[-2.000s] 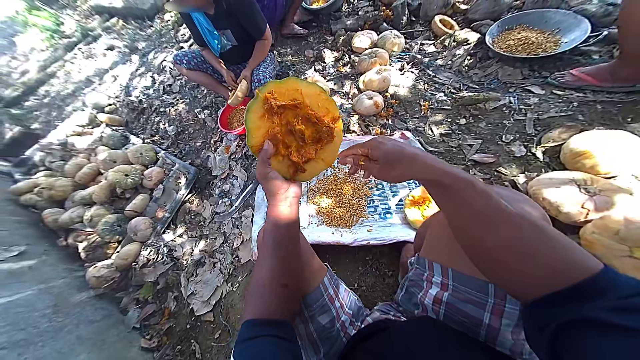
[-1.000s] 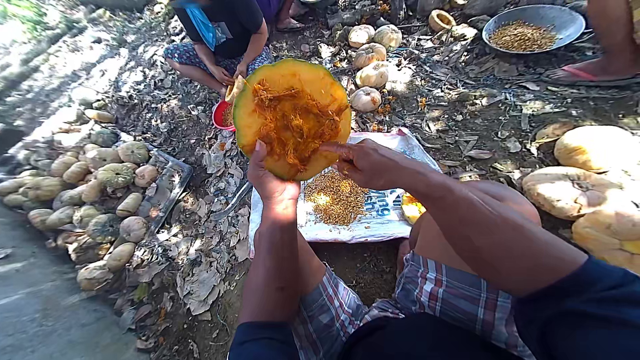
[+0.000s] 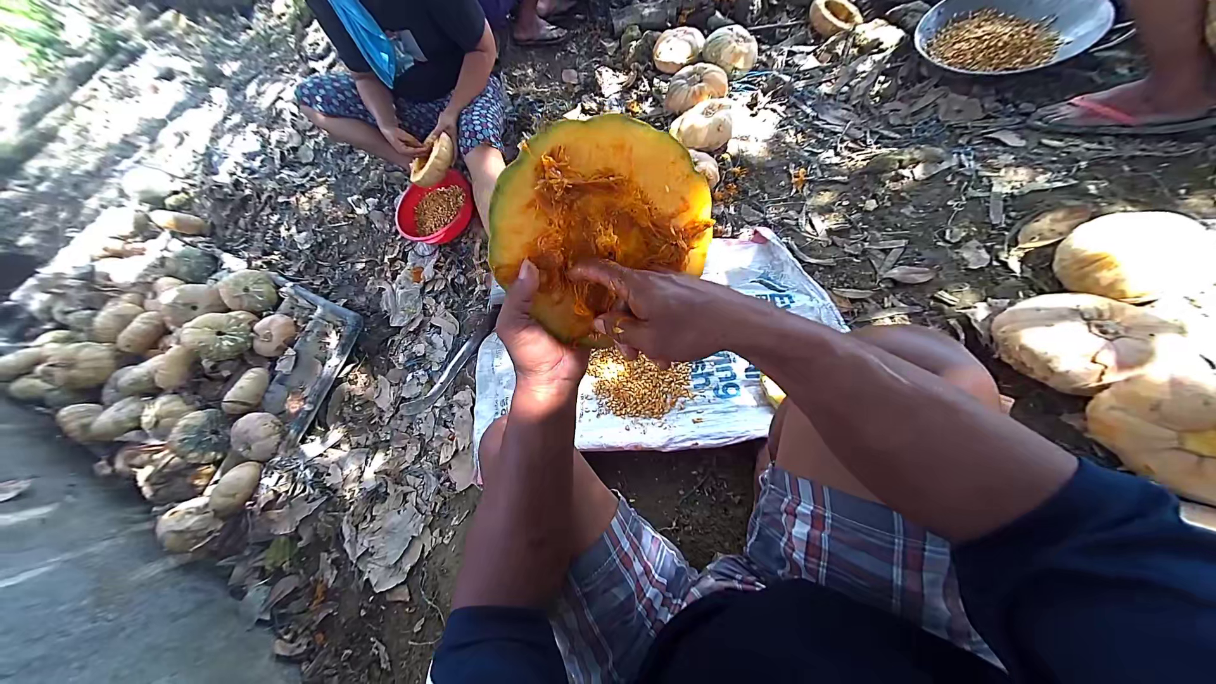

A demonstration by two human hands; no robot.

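Observation:
My left hand [image 3: 541,332] holds up a halved pumpkin [image 3: 646,180] by its lower left rim, the cut orange face with stringy pulp turned toward me. The fingers of my right hand [image 3: 636,309] are bent into the pulp at the lower part of the hollow; whether they pinch anything I cannot tell. Beneath both hands lies a white printed sack [image 3: 532,427] on the ground, bearing a pile of pumpkin seeds [image 3: 641,385]. A bit of yellow pumpkin shows at the sack's right side, mostly hidden by my right arm.
A person [image 3: 427,57] sits ahead with a pumpkin piece over a red bowl [image 3: 408,214] of seeds. Many squashes [image 3: 218,332] lie at left by a dark tray [image 3: 347,332]. Large pumpkins [image 3: 1073,342] rest at right. A metal pan [image 3: 1088,24] of seeds stands near another person's sandalled foot [image 3: 1140,104]. A curved blade [image 3: 456,366] lies left of the sack.
My right hand has moved from the pumpkin's lower right edge into the pulp. The halved pumpkin has stayed in my left hand.

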